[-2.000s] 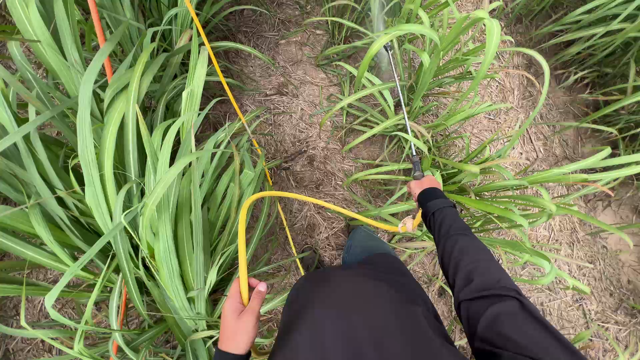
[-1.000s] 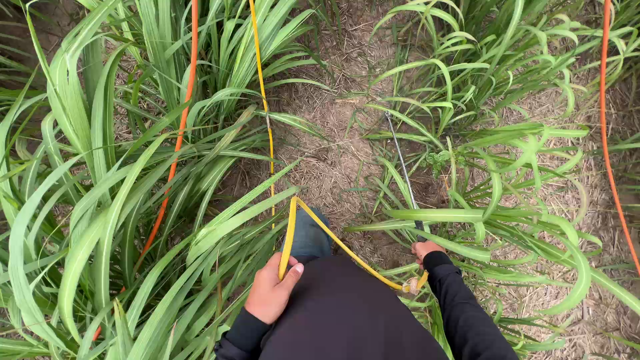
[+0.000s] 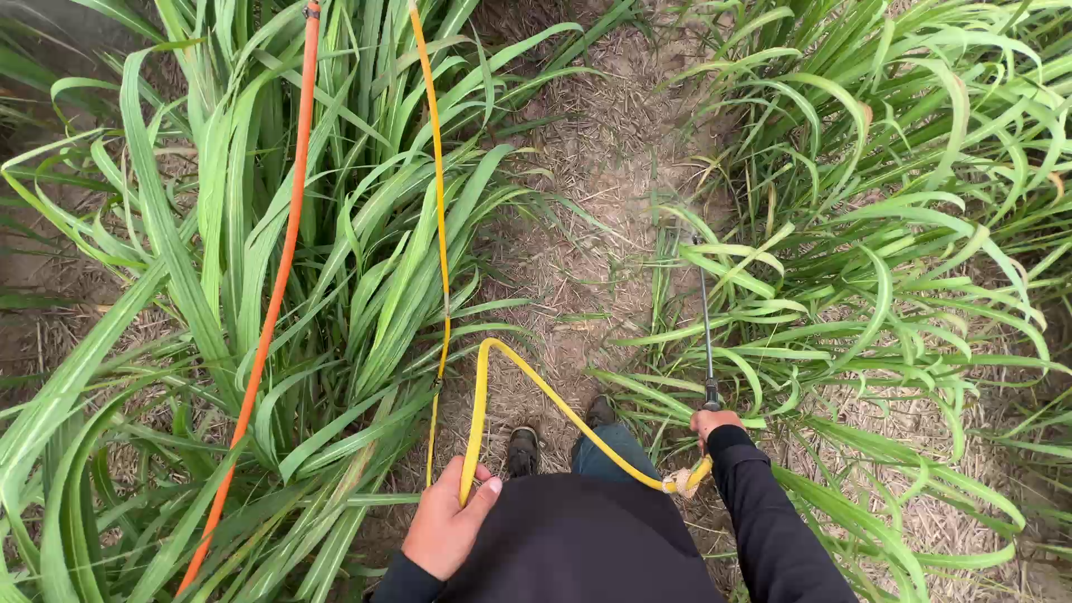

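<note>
My left hand [image 3: 448,515] is closed around a yellow hose [image 3: 540,381], which rises from it, bends over and runs down to the right. A pale cloth or tape wrap [image 3: 680,481] binds the hose just below my right hand [image 3: 713,421]. That hand grips the dark handle of a thin metal spray wand [image 3: 706,322], mostly hidden by the fingers. The wand points forward, its tip [image 3: 695,241] among grass blades at the path's right edge. A faint mist seems to show near the tip.
Tall green grass-like plants [image 3: 335,218] stand left, and more [image 3: 904,251] lean in from the right. Between them runs a straw-littered dirt path [image 3: 586,218]. An orange hose [image 3: 280,285] and a second yellow line [image 3: 440,184] cross the left side. My shoes [image 3: 523,452] are on the path.
The view has shifted, with more of the path and both shoes showing now. My hands keep their hold on the hose and wand. The hose loop stands taller than one second ago.
</note>
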